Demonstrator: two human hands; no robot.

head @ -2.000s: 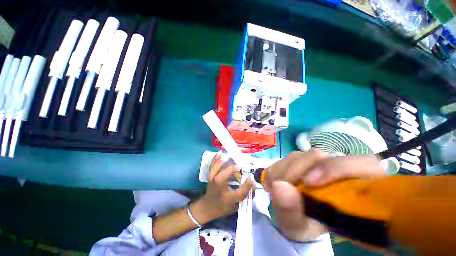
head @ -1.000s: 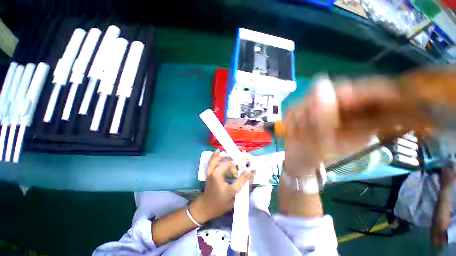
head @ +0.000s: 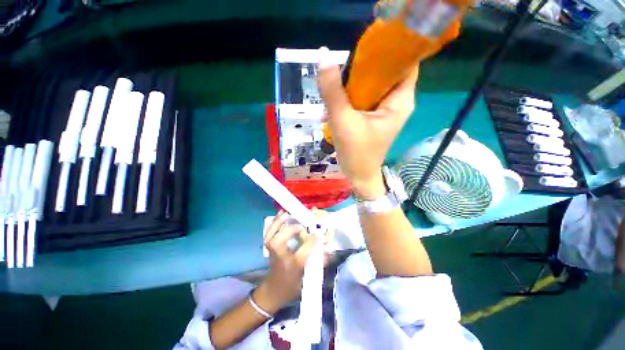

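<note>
My right hand (head: 370, 130) grips a thick orange electric screwdriver (head: 394, 58), raised over the white screw feeder (head: 298, 113). The driver's nose points down at the metal mechanism on the feeder's front; the exact tip is hard to see. My left hand (head: 286, 240) holds a white tripod leg assembly (head: 312, 290) at its hub, above the white fixture plate (head: 348, 231) at the bench edge. One flat arm points up and left, another points down towards my lap. The hub (head: 316, 227) shows beside my fingertips. Screws are too small to tell.
The feeder stands on a red base (head: 312, 193). Black foam trays (head: 179, 198) at left hold rows of white sticks (head: 152, 126). A round fan (head: 449, 188) stands right, a foam tray (head: 510, 140) beyond it. A black cable crosses above the fan. Another person's sleeve (head: 589, 229) shows far right.
My right hand has drawn the driver back from the hub and brought it up over the feeder. My left hand still holds the leg assembly. The view has shifted.
</note>
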